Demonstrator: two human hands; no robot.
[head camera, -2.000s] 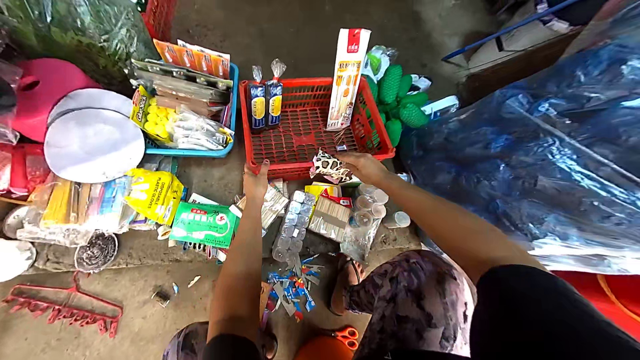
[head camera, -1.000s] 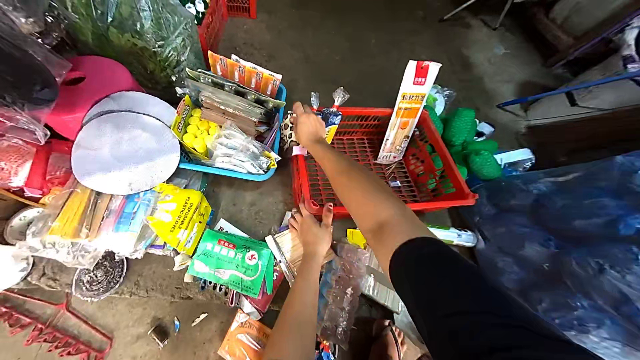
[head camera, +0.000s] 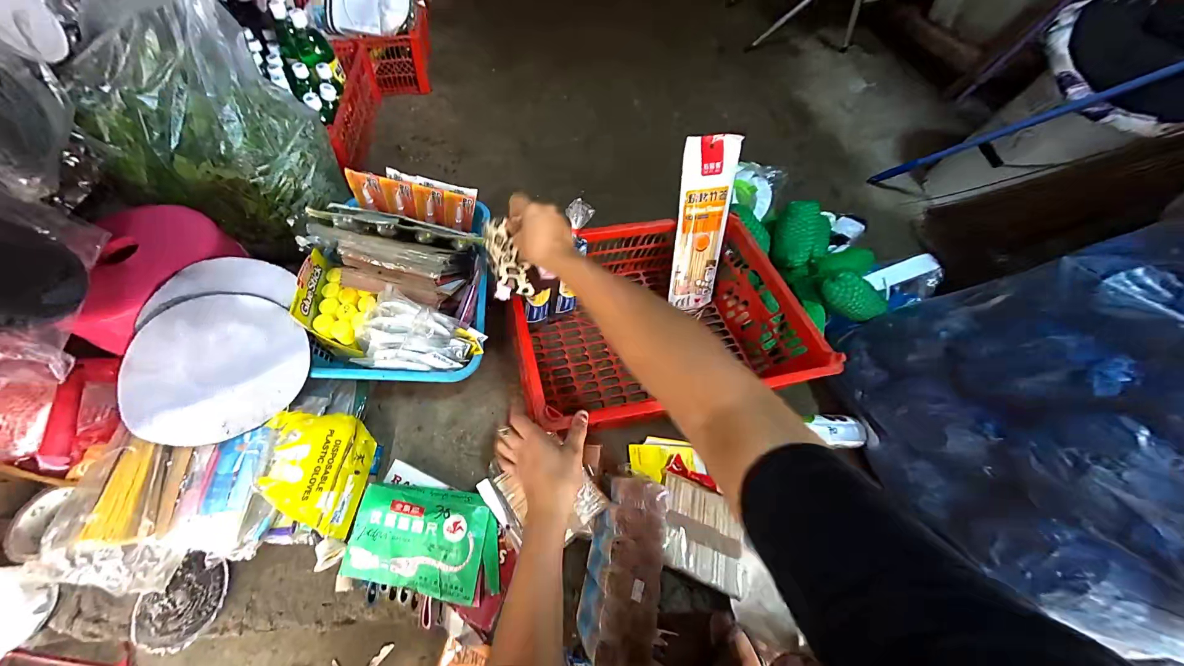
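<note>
My right hand (head camera: 541, 236) grips a patterned cloth (head camera: 506, 262) between the blue plastic tray (head camera: 416, 376) and the red plastic basket (head camera: 603, 413). My left hand (head camera: 539, 462) is near the basket's front left corner, fingers spread, above packets of sticks; whether it touches them is unclear. In the basket stand a tall packet of skewers (head camera: 705, 222) at the back right and small blue-labelled packets (head camera: 552, 301) at the left, partly hidden by my right arm. The tray holds yellow balls (head camera: 342, 310), bagged white items (head camera: 416, 333) and orange sachets (head camera: 421, 199).
A yellow bag of disposable gloves (head camera: 319, 472) and a green packet (head camera: 416, 546) lie at the front left, near round white discs (head camera: 213, 370). Green netted items (head camera: 823, 264) sit right of the basket. Blue plastic sheeting (head camera: 1027, 416) covers the right side. Bottles (head camera: 310, 65) stand at the back left.
My right hand and the patterned cloth have moved from the basket's front edge to its left side. My left hand has come away from the basket's front rim. The view has shifted.
</note>
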